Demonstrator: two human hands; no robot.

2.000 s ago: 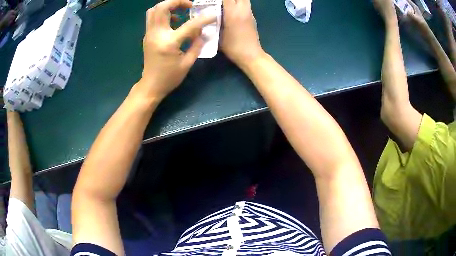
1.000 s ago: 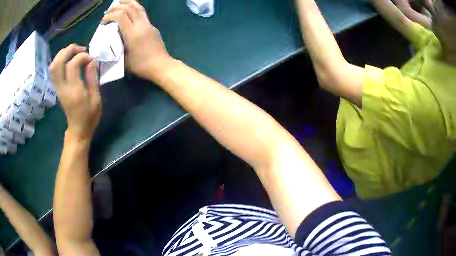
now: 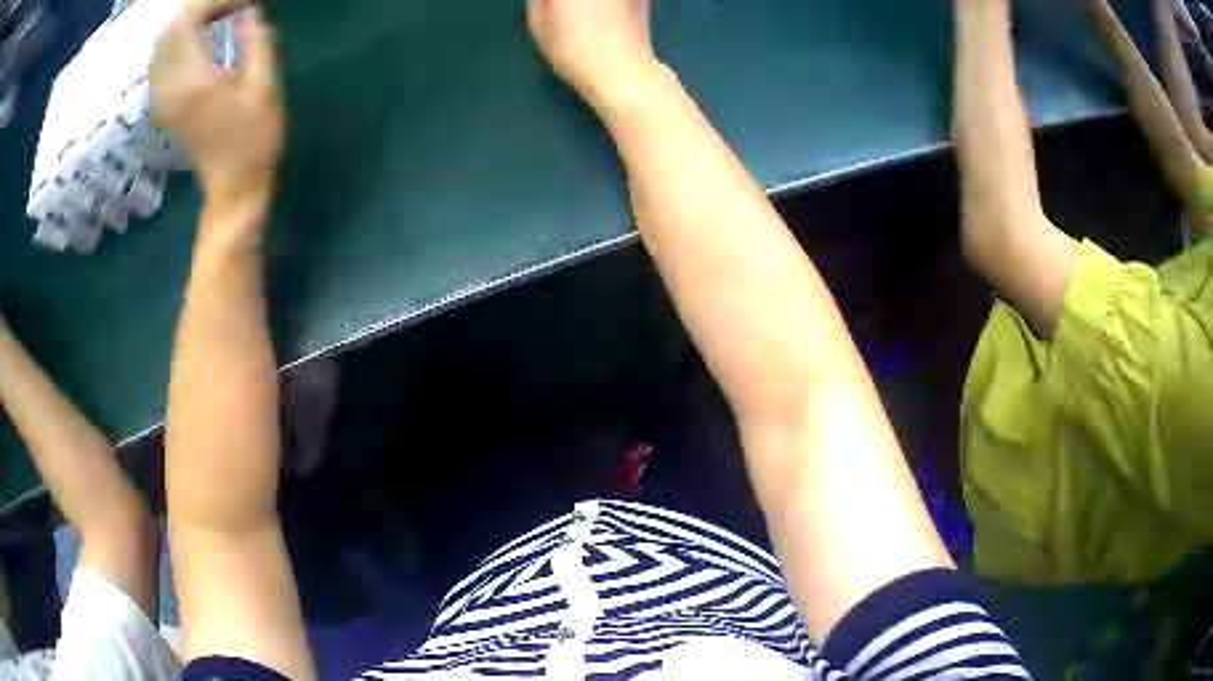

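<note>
A block of white cartons with small dark print [image 3: 100, 146] lies at the upper left, its printed ends making a stepped row. My left hand [image 3: 220, 100] is at the right side of this stack, fingers curled round a pale carton edge that shows between thumb and fingers. The hand hides most of that carton, and whether it touches the stack is unclear. My right hand [image 3: 595, 37] is over the table near the top edge of the view, its fingers cut off, so what it holds cannot be seen.
The dark green table [image 3: 412, 173] has a pale front edge running up to the right. A neighbour's bare arm [image 3: 998, 173] reaches over it at the right, above a yellow-green shirt [image 3: 1091, 426]. Another person's arm [image 3: 80, 466] is at the lower left.
My hands were together on a white carton with its end flap open; now they are apart, the left beside the stack and the right at the top edge. The view has also shifted.
</note>
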